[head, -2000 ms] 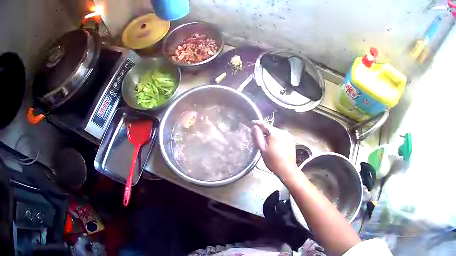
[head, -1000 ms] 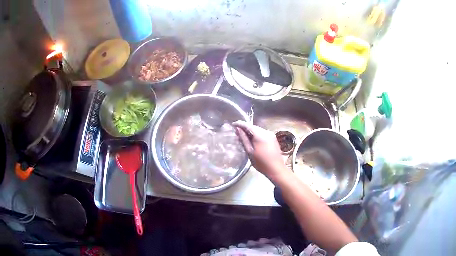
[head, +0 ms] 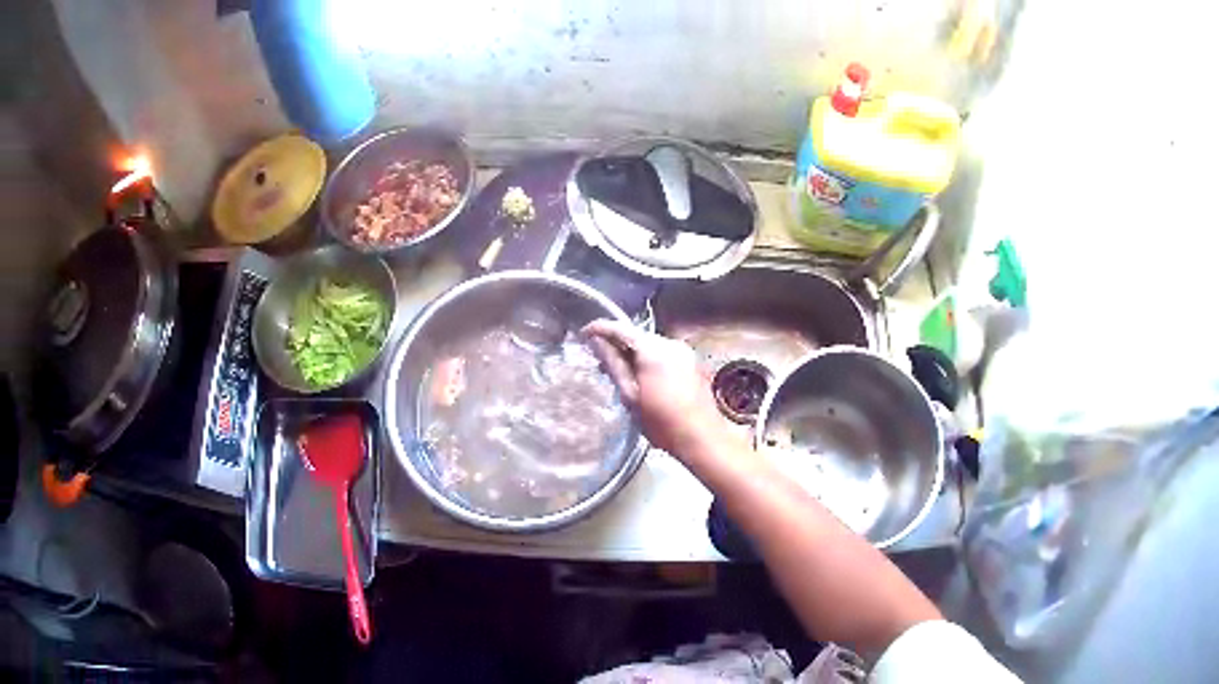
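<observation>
A large silver stockpot (head: 398, 441) stands on the counter with cloudy liquid and pale meat pieces (head: 449, 381) in it. My right hand (head: 655, 381) reaches in from the lower right over the pot's right rim. Its fingers are closed on the handle of a silver ladle (head: 537, 327), whose bowl lies in the liquid near the back of the pot. The handle is mostly hidden by the hand. My left hand is not in view.
A red turner (head: 332, 452) lies in a steel tray (head: 288, 535). Behind are bowls of greens (head: 334, 331) and raw meat (head: 401, 201), and a steel lid (head: 662, 207). The covered wok (head: 107, 334) is left; the sink (head: 789, 310), small pot (head: 856, 441) and detergent jug (head: 876, 174) are right.
The view has shifted, so the counter things sit differently in the picture. My right hand has kept hold of the ladle, whose bowl has moved toward the back of the pot.
</observation>
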